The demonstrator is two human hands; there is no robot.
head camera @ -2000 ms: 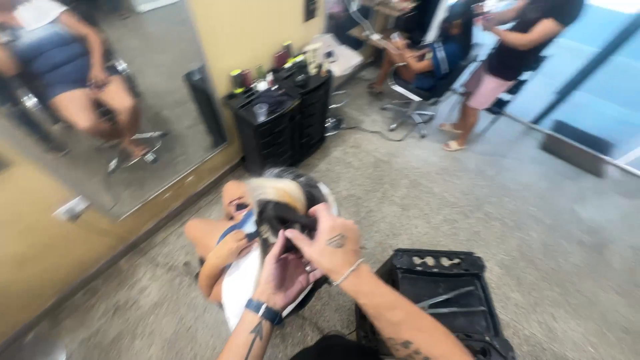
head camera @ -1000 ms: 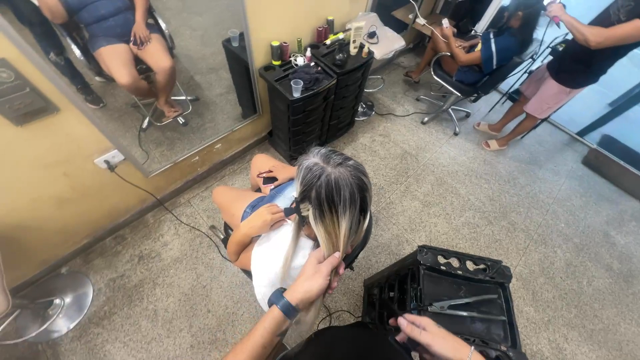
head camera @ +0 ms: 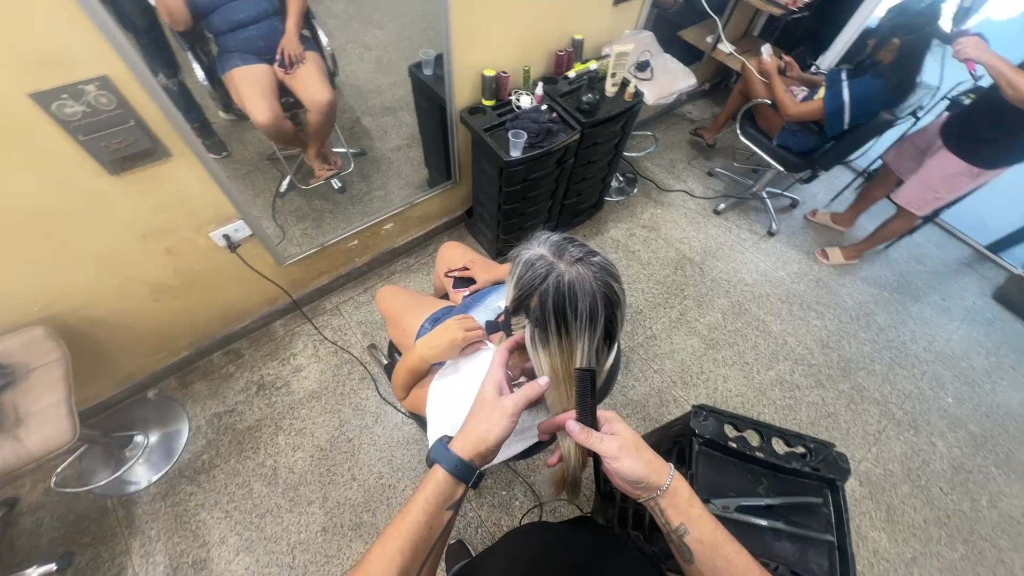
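Note:
A seated person with long hair (head camera: 568, 296), dark and grey at the roots and blond at the ends, faces away from me, a white towel (head camera: 468, 392) over the shoulders. My right hand (head camera: 612, 448) holds a black comb (head camera: 586, 398) upright, its fingers at the blond lengths. Beside the hair on the left is my left hand (head camera: 500, 400), thumb and fingers apart; whether strands lie between them I cannot tell. A dark hair clip (head camera: 500, 324) sits at the left side of the head.
A black trolley (head camera: 768, 444) holding a hair straightener (head camera: 768, 502) stands at my right. Black drawer carts (head camera: 520, 188) with bottles and a cup stand by the mirror (head camera: 360, 96). A cable (head camera: 312, 320) crosses the floor from the wall socket. Two people are at the upper right.
A comb now shows upright in my right hand, which has moved from over the trolley to the hair. My left hand, which gripped the lengths a second ago, is now beside them with fingers spread.

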